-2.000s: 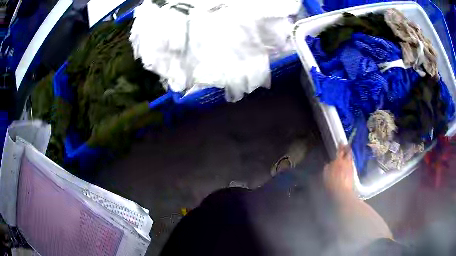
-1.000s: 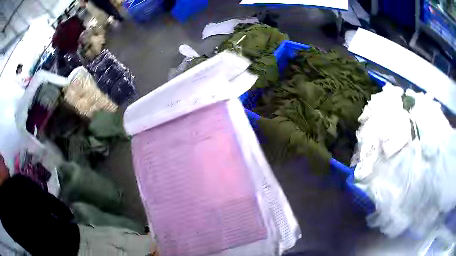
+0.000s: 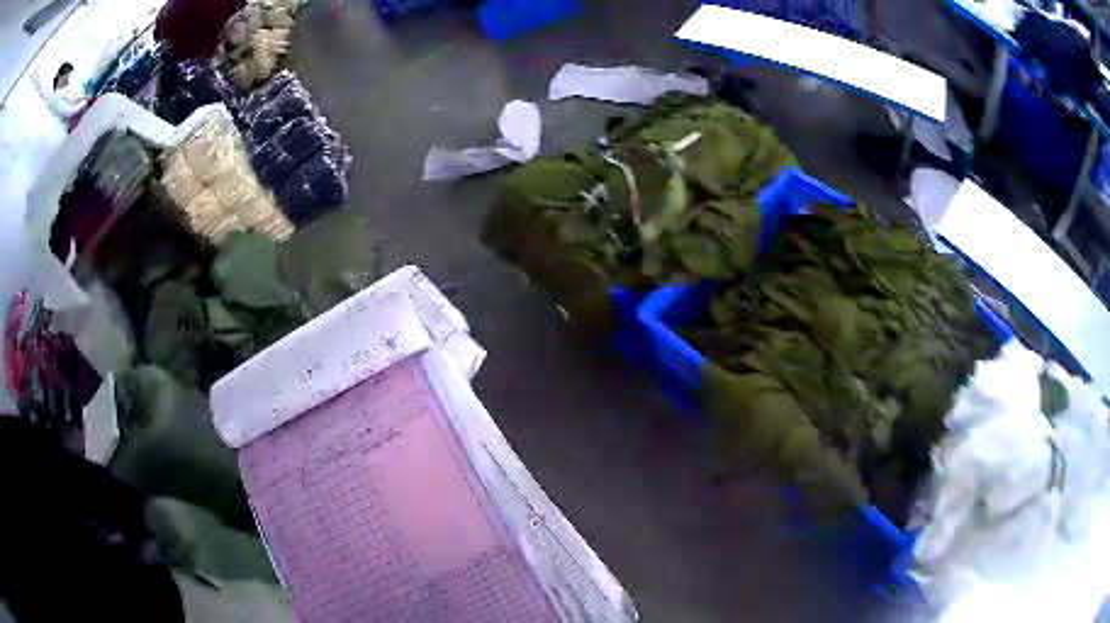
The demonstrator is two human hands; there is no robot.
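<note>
A thick pad of order sheets, with a pink printed form on top and white pages folded over its upper end, is held up in the lower middle, tilted, its bottom cut off by the frame edge. Handwriting shows on the folded white page. No fingers show on the pad's visible edges; my left hand and my right hand are both out of the picture. A dark sleeve or garment fills the lower left corner.
Blue crates of olive garment pieces stand to the right, white fabric at the far right. Another olive heap lies behind. Tied cream bundles and green pieces lie left. White benches stand at the back.
The view has swung from the white tub and white fabric toward the left aisle. The pad has come to the lower middle. The hand that was on the tub's rim is out of view.
</note>
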